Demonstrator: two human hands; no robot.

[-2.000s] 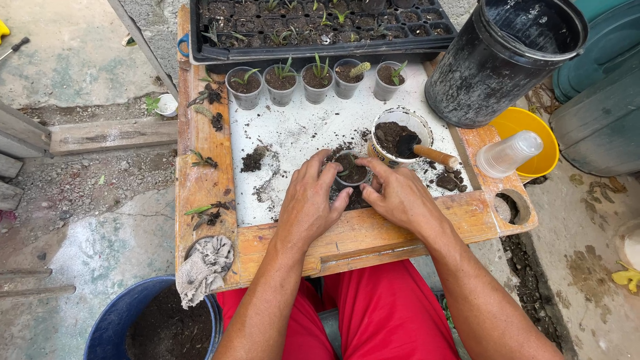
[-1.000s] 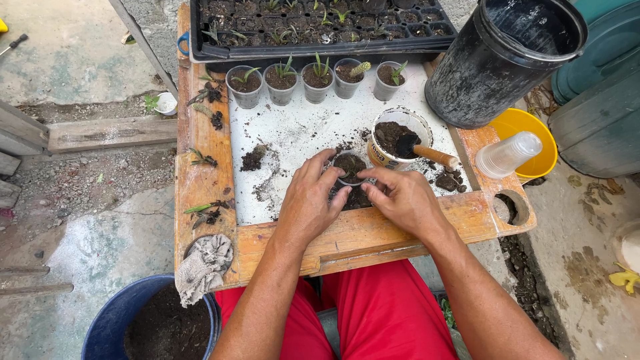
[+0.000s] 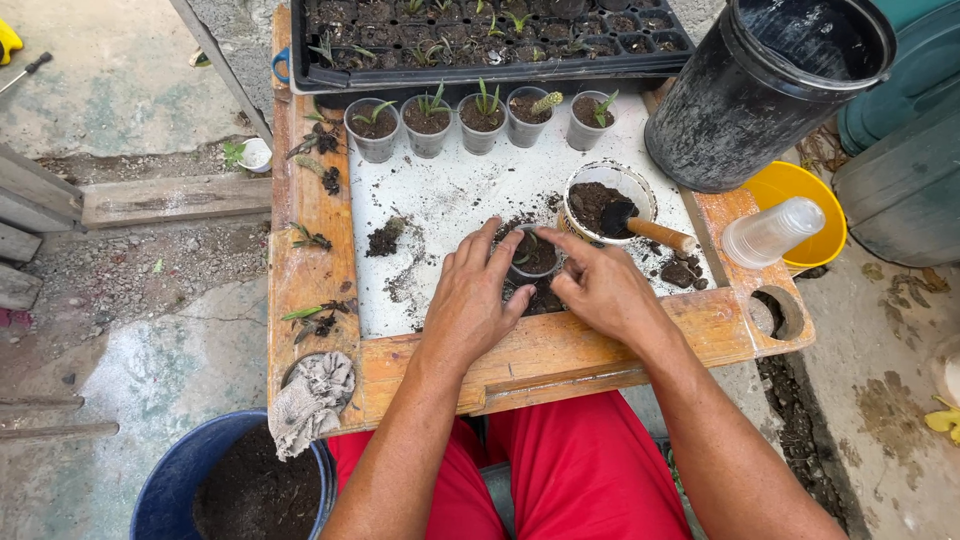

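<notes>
A clear plastic cup of dark soil (image 3: pixel 535 255) with a small green plant stands near the front edge of the wood-framed white table. My left hand (image 3: pixel 478 289) lies along the cup's left side, fingertips at its rim. From the right, my right hand (image 3: pixel 604 285) reaches in with its index finger at the rim and soil, thumb beside the cup. Behind them is a white tub of soil (image 3: pixel 646 187), holding a small trowel with a wooden handle (image 3: pixel 660 233). Several potted cups (image 3: pixel 482 124) line the table's back, below a black seedling tray (image 3: pixel 487 73).
Loose seedlings (image 3: pixel 309 237) lie on the left wooden border, above a crumpled grey cloth (image 3: pixel 312 401). Stacked empty cups (image 3: pixel 772 231) rest at the right, near a black bucket (image 3: pixel 739 105) and a yellow bowl (image 3: pixel 821 195). A blue bucket of soil (image 3: pixel 169 480) stands below left.
The plant in the cup was partly hidden by my fingers. My right index finger has shifted to the cup's back rim, and my hands otherwise stay around the same cup.
</notes>
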